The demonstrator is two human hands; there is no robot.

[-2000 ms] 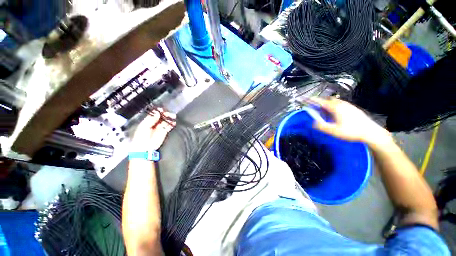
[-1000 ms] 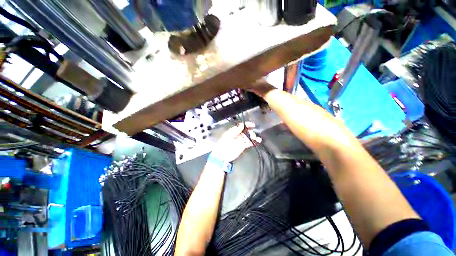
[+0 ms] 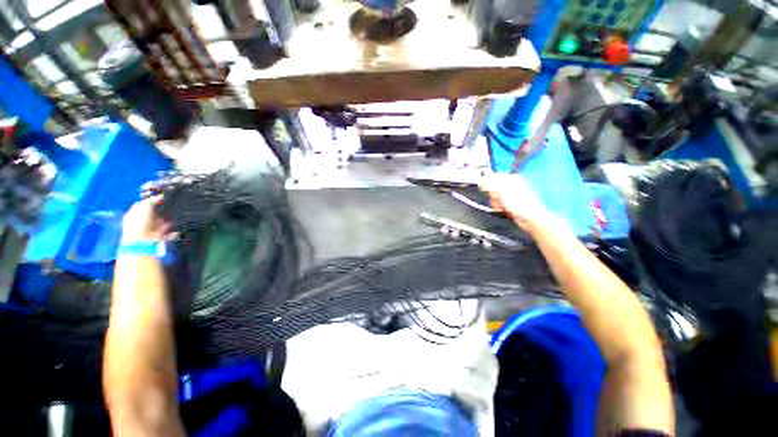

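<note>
My right hand (image 3: 510,198) is at the front right of the mold plate, around pliers (image 3: 445,183) with a dark tip pointing left and a pale curved handle. My left hand (image 3: 147,220) is at the far left, at the ends of a black cable bundle (image 3: 192,201). It is blurred, and whether it grips any cables cannot be told. The silvery loading bar (image 3: 467,230), with small dark pieces along it, lies below my right hand beside the wide black cables (image 3: 401,277). The lower mold (image 3: 388,143) sits under the raised upper platen (image 3: 392,87).
A pale cloth (image 3: 324,367) covers my lap. A blue bucket (image 3: 546,329) stands at my right knee. Coiled black cables (image 3: 699,222) hang at the far right. A blue tray (image 3: 98,235) is at the left. The blue press part (image 3: 554,183) stands beside the mold, and a control panel (image 3: 593,30) is above right.
My left hand has moved from the mold front to the left cable bundle. My right hand has come out from under the platen and is now on the pliers. The view has turned and levelled.
</note>
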